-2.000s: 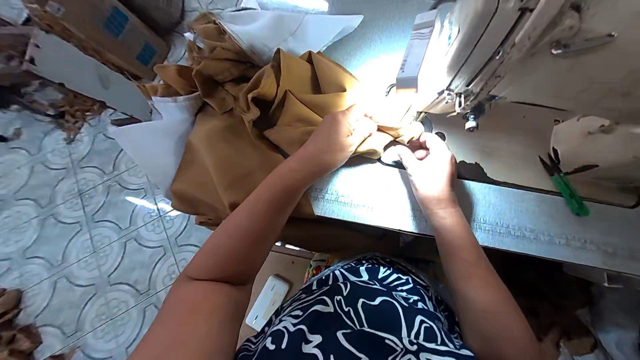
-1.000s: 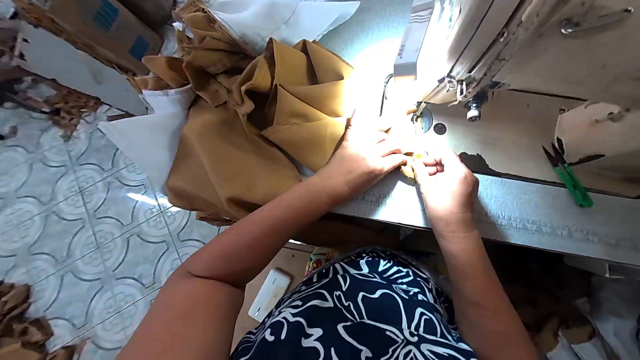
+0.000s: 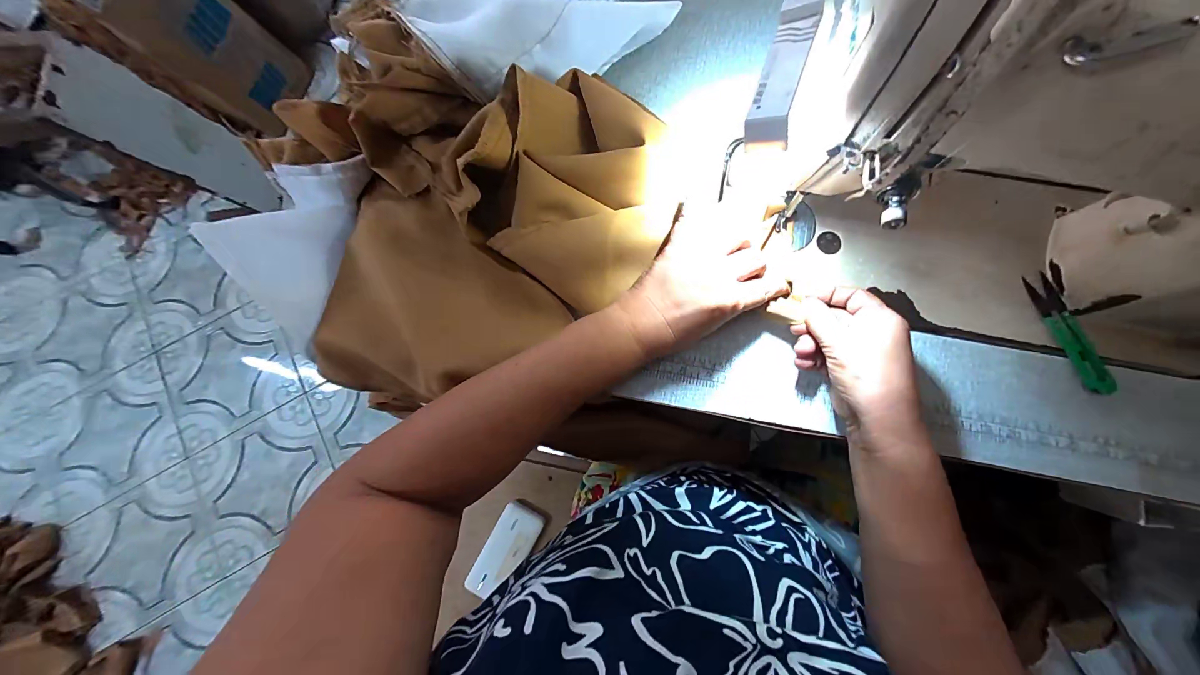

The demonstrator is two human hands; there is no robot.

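Note:
Brown fabric (image 3: 441, 300) lies in folds on the left of the sewing table, with white fabric (image 3: 281, 253) beside and under it. My left hand (image 3: 703, 281) rests at the right edge of the folds, its fingertips on a small yellowish-brown fabric piece (image 3: 786, 306). My right hand (image 3: 858, 342) pinches the other side of that piece between thumb and fingers. Both hands are just in front of the needle area of a sewing machine (image 3: 872, 169), whose lamp glare washes out part of my left hand and the cloth.
Green-handled thread snips (image 3: 1078, 347) lie at the right near the table's front edge (image 3: 1031, 422). A white phone-like device (image 3: 506, 548) sits below the table beside my lap. Cardboard boxes (image 3: 187, 56) stand at the upper left, and brown scraps (image 3: 47, 591) lie on the tiled floor.
Two seconds ago my hands were on brown cloth at the machine. The larger folds now lie left of my hands, and the small piece between my fingers has come in front of the needle area.

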